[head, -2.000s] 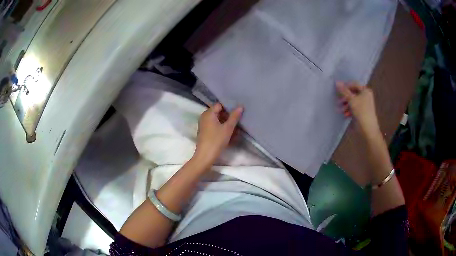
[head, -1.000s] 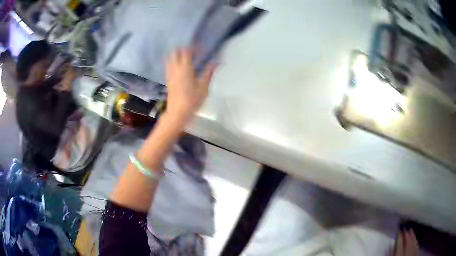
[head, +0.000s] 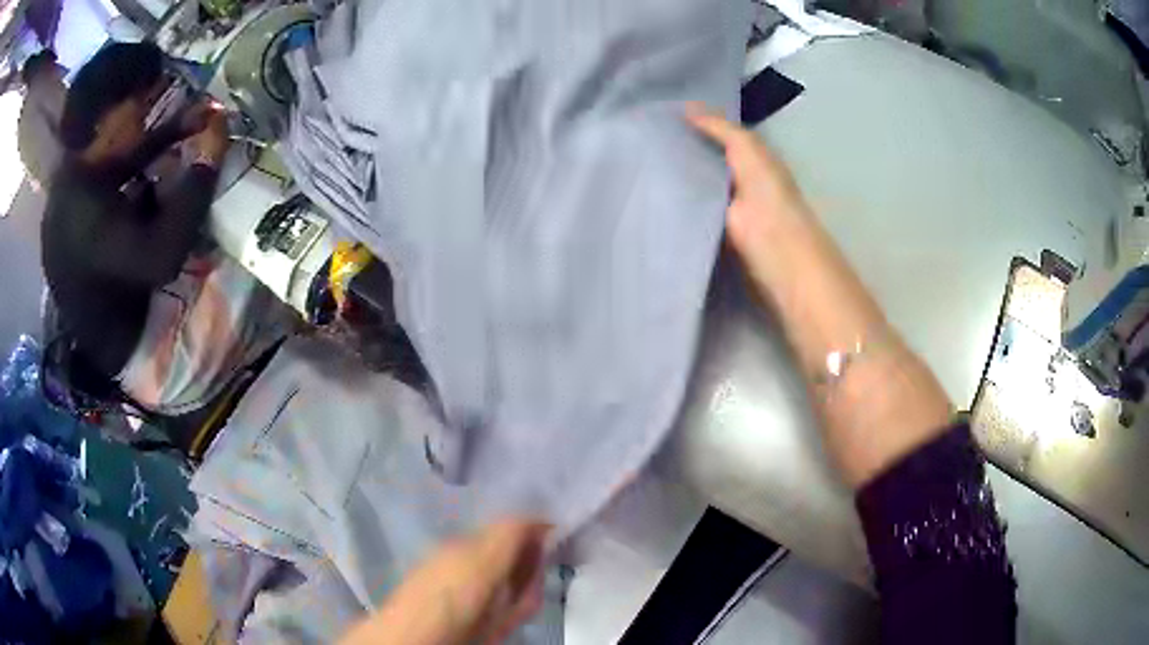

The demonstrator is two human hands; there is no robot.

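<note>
A large limp grey trouser panel point(head: 567, 252) hangs, slightly blurred, between my hands over the table's left part. My left hand point(head: 479, 580), at the bottom and blurred, is closed on its lower edge. My right hand point(head: 743, 189) grips its right edge higher up; some fingers are hidden. Looser grey panels point(head: 315, 466) lie in a heap at lower left, with short dark slit lines on them. The sewing machine's metal plate point(head: 1033, 416), lit brightly, is at the right, away from both hands.
The white table point(head: 882, 164) extends to the right of the panel. A person point(head: 114, 239) in dark clothing sits at far left beside another white machine point(head: 271, 233). Blue cloth point(head: 51, 504) lies at lower left. A dark strip point(head: 706, 580) shows below the table edge.
The view has swung from the lap and brown board to the table's left side. My right hand has come up onto the panel; my left hand has moved down to its lower edge.
</note>
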